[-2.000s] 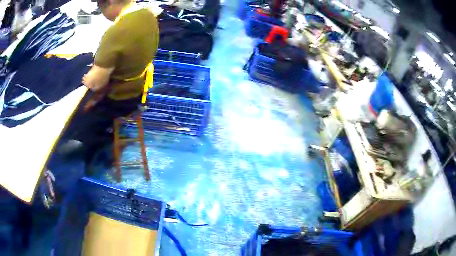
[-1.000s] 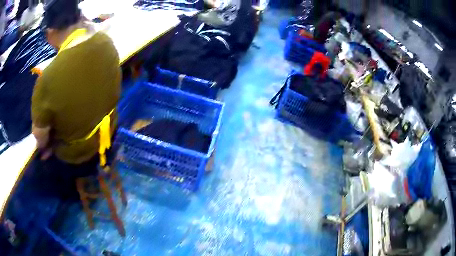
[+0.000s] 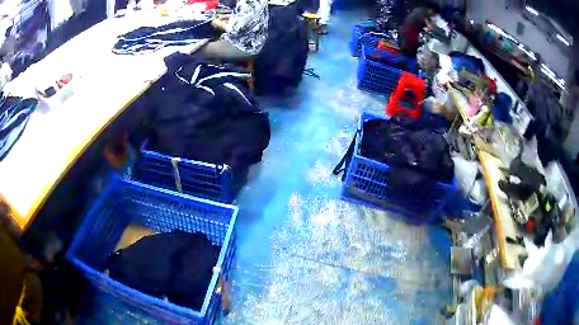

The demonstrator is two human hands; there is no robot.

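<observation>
Neither of my hands is in the picture. Nearest in front of me, at the lower left, a blue lattice crate (image 3: pixel 225 244) stands on the floor with a dark garment (image 3: pixel 166 263) lying in it. Behind it is another blue crate (image 3: pixel 197 181). A large heap of dark garments with white strips (image 3: pixel 209 120) bulges over that crate beside the table. At the right, a blue crate (image 3: pixel 368 178) holds dark garments (image 3: pixel 419 152), and a strap hangs over its left side.
A long white-topped table (image 3: pixel 82 120) runs along the left. A cluttered bench (image 3: pixel 501 216) lines the right. A red stool (image 3: pixel 407 95) stands behind the right crate. More blue crates (image 3: pixel 378 75) are farther back. Part of a person (image 3: pixel 13 273) shows at the lower left edge.
The view has moved forward along the aisle. The person in the olive top has slipped to the left edge. The wooden stool has left the picture, and the crates and red stool look nearer.
</observation>
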